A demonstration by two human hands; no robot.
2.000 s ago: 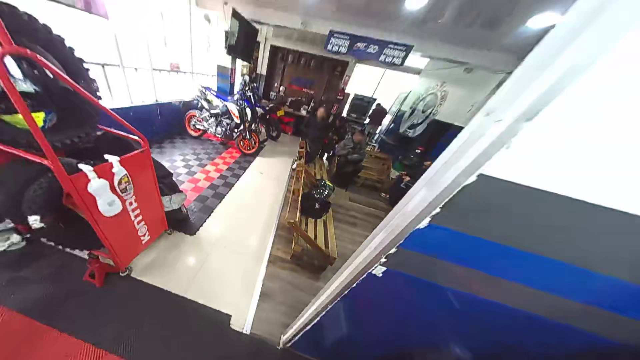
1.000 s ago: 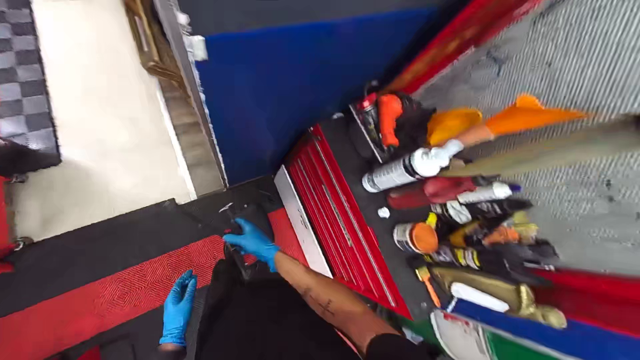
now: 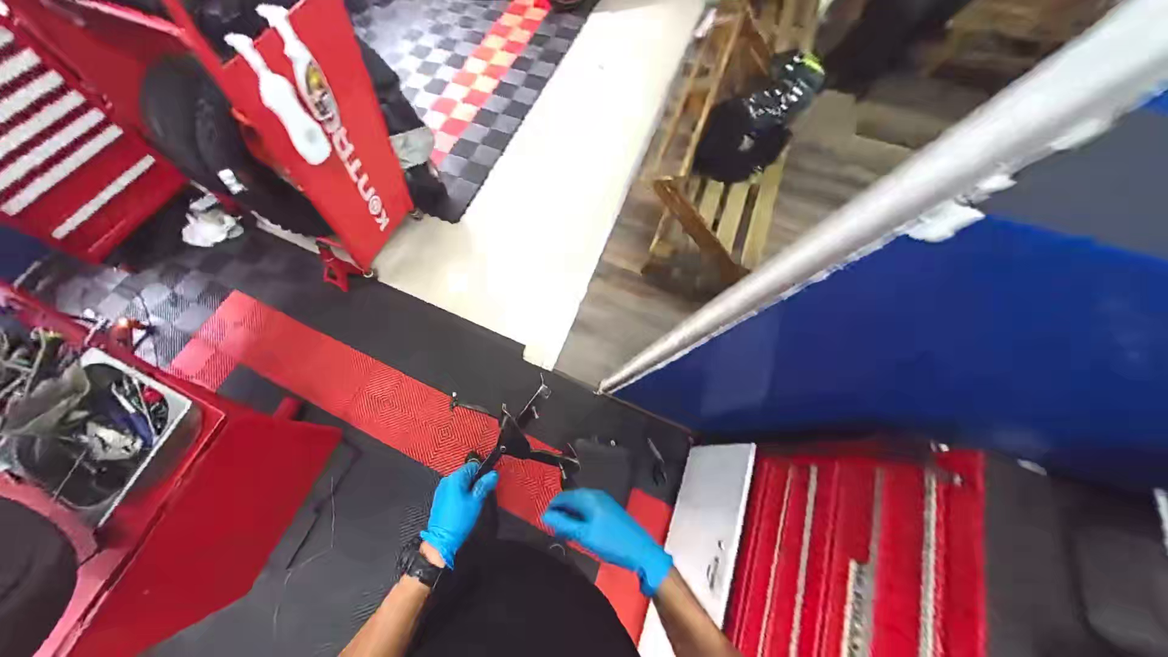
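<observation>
My left hand [image 3: 458, 511], in a blue glove with a black watch at the wrist, is closed on the lower end of a dark branched part [image 3: 514, 441] with thin arms; I cannot tell what it is. My right hand [image 3: 607, 532], also gloved in blue, is just right of that part, near one of its arms. Its fingers are bent and blurred, and whether they touch the part cannot be told.
A red tool chest [image 3: 849, 547] stands at the right beside a blue wall [image 3: 912, 338]. On the left are a red cart with a metal tray [image 3: 173, 429] of loose parts and a red tire rack [image 3: 328, 137]. A wooden bench [image 3: 707, 219] stands beyond a white post [image 3: 867, 201].
The view has swung left, away from the tool chest top. My left hand, which was low and apart, is now at the dark part, and my right hand has moved close beside it.
</observation>
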